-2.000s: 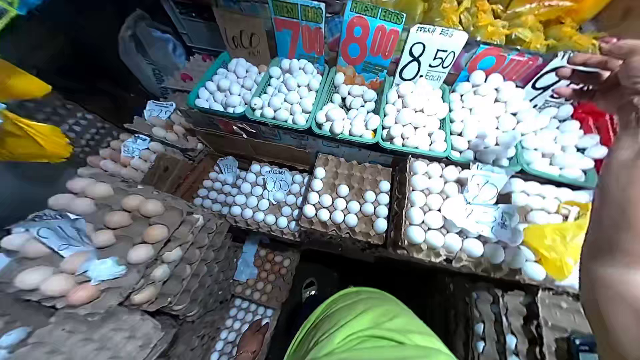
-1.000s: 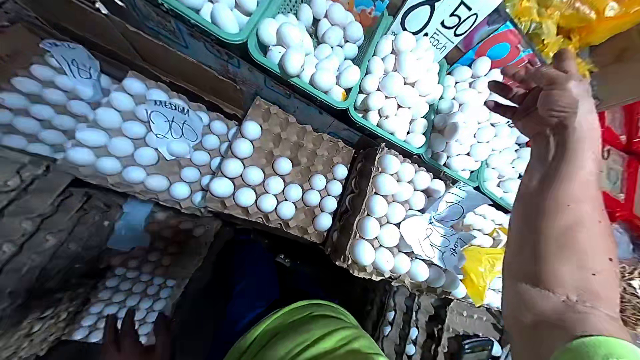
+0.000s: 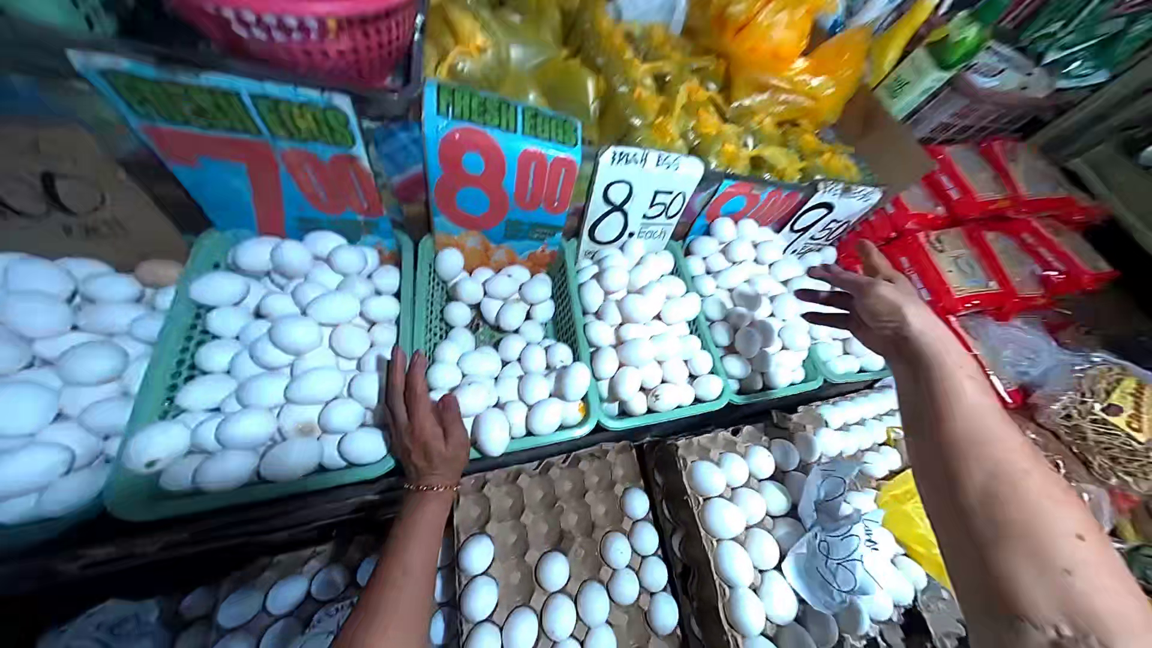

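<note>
My left hand (image 3: 423, 423) rests at the edge between two green plastic baskets of white eggs, its fingers over the rim and no egg held. Beside it on the right, the basket (image 3: 508, 441) has a gap in its heap of eggs. My right hand (image 3: 855, 301) hovers empty, fingers spread, near the eggs (image 3: 756, 306) in the baskets at the right. Under the baskets, a cardboard egg tray (image 3: 531, 504) is partly filled with white eggs. Another stack of trays (image 3: 693, 531) stands to its right, with a clear plastic bag bearing writing (image 3: 837, 549) on it.
Price signs (image 3: 504, 171) stand behind the baskets. Yellow plastic bags (image 3: 630, 90) hang or lie behind them, near a pink basket (image 3: 315, 36). Red packets (image 3: 963, 261) lie at the right, with a bundle of dried stalks (image 3: 1089, 414) below. A yellow bag (image 3: 913, 526) lies beside my right forearm.
My left hand, low at the lower left over trays one second ago, is now up at the baskets' rims. The view has swung up toward the signs and baskets.
</note>
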